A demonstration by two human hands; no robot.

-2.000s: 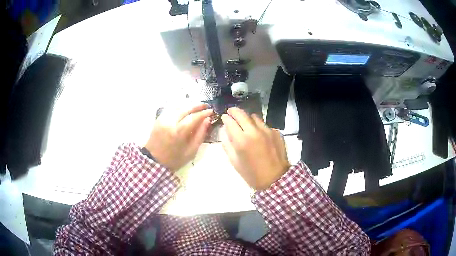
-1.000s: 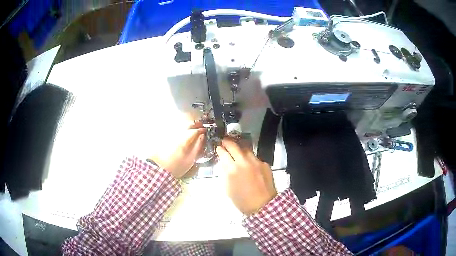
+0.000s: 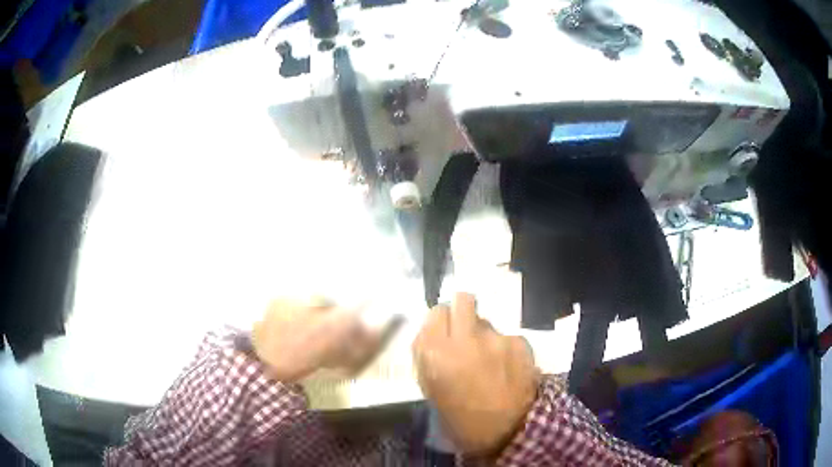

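My right hand is near the table's front edge, fingers closed at the lower end of a narrow black strip, which runs up beside the machine. My left hand is blurred, to its left; a small dark bit shows at its fingertips, but whether it is held is unclear. Another long black strip hangs down the machine front towards the needle area, left of the white roller. Glare hides the needle plate and any mesh there.
A thick pile of black strips lies below the machine head's lit display. A dark stack is at far left. A blue-handled tool lies at right. Blue material shows beyond the front edge at lower right.
Both hands have left the needle area and come back towards the front edge. The narrow strip beside the pile has shifted left and nearer me, to my right fingertips. The view has also shifted.
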